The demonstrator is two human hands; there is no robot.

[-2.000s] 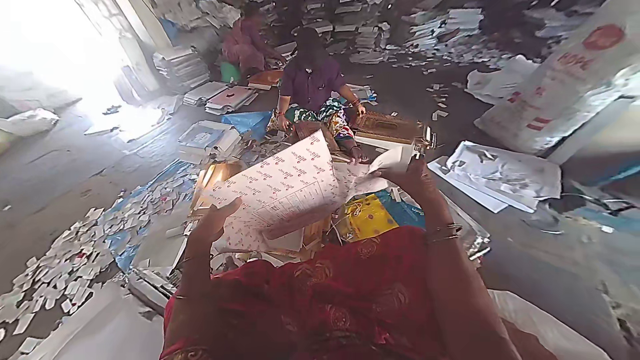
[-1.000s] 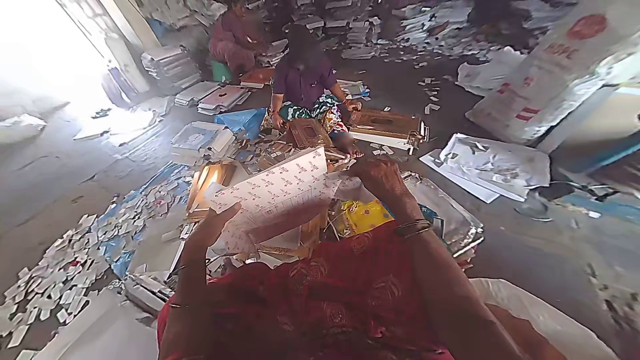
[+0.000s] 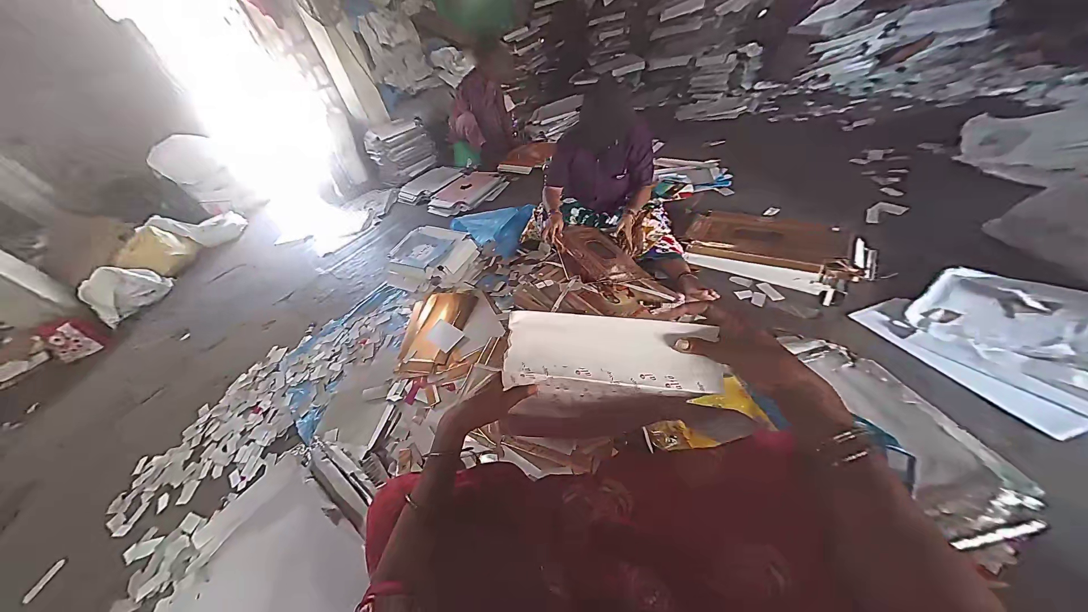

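A white paper sheet with red print is held up in front of my red garment, bent so that a plain band shows above a printed one. My left hand grips its lower left edge. At its right end my right hand holds it, thumb on the near face. Below the sheet lie a yellow packet and cut paper strips. Just left of it stands a golden-brown card stack with a small white piece on top.
Small paper scraps cover the floor at left. A person in purple sits ahead, hands on a brown printed sheet; another person sits behind. Brown printed sheets lie ahead right, a white tray-like sheet at far right.
The printed sheet, tilted and showing its printed face earlier, is now bent and nearly level, with a plain band on top. My right hand has come onto its right end. The view has shifted.
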